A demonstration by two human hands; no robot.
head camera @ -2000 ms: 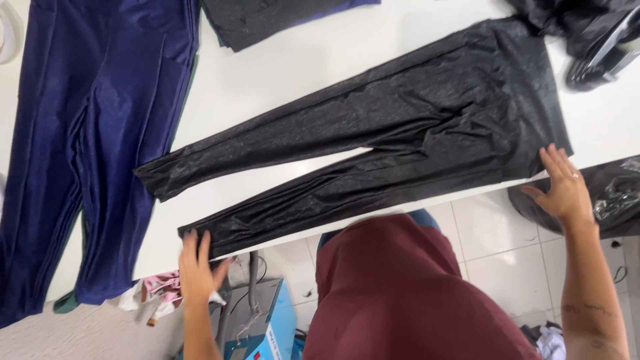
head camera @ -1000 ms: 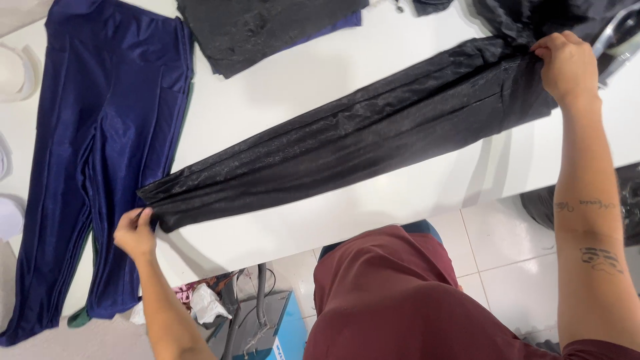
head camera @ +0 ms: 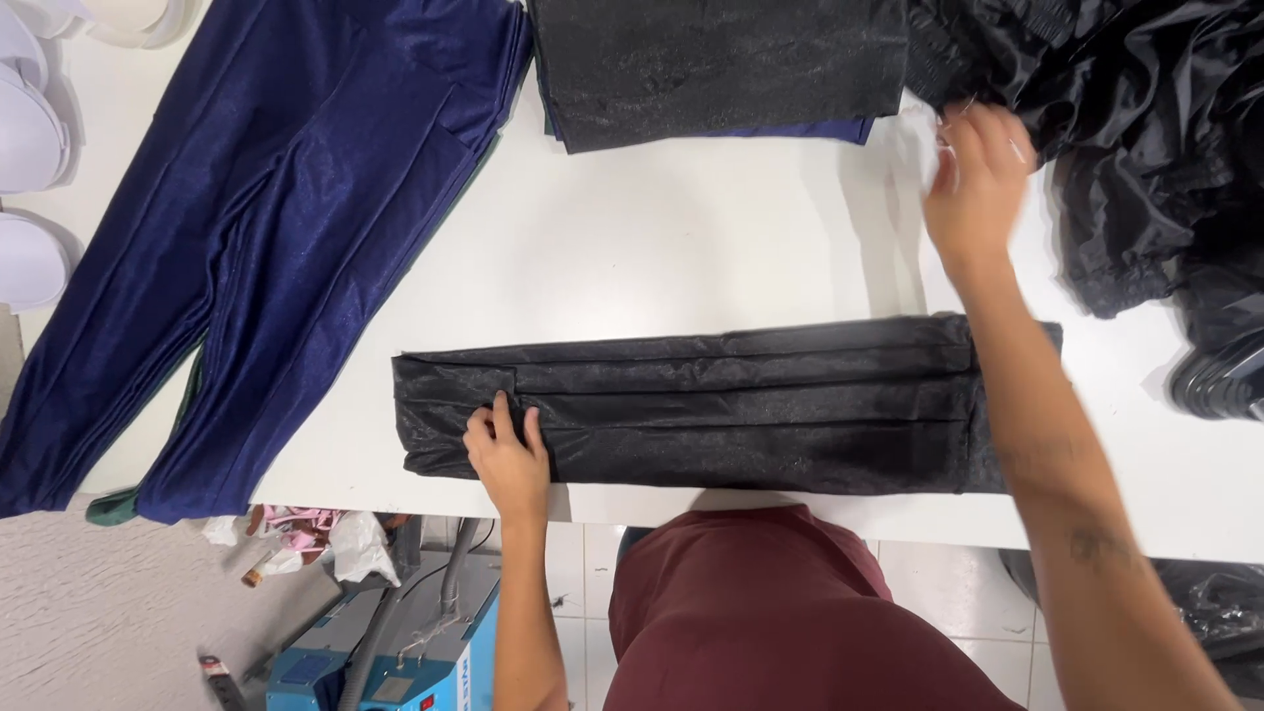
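Note:
A pair of black leggings (head camera: 731, 405) lies folded into a long strip along the near edge of the white table. My left hand (head camera: 509, 449) rests on its left end, fingers apart and touching the cloth. My right hand (head camera: 978, 178), blurred, is above the table beyond the strip's right end, beside a heap of shiny black garments (head camera: 1116, 148). Something thin and whitish shows at its fingers; whether it is held is unclear. Folded black cloth (head camera: 721, 69) lies at the far side, over a dark blue piece (head camera: 820, 129).
Dark blue leggings (head camera: 326, 188) lie at the left, with green cloth (head camera: 114, 507) under them. White rounded objects (head camera: 25, 128) stand at the far left edge. Black hangers (head camera: 1220, 380) lie at the right. A blue and grey machine (head camera: 425, 632) stands below the table.
The black leggings were spread out, then held stretched at both ends by my hands; now they lie folded shorter. My right hand has let go of them and moved toward the far side.

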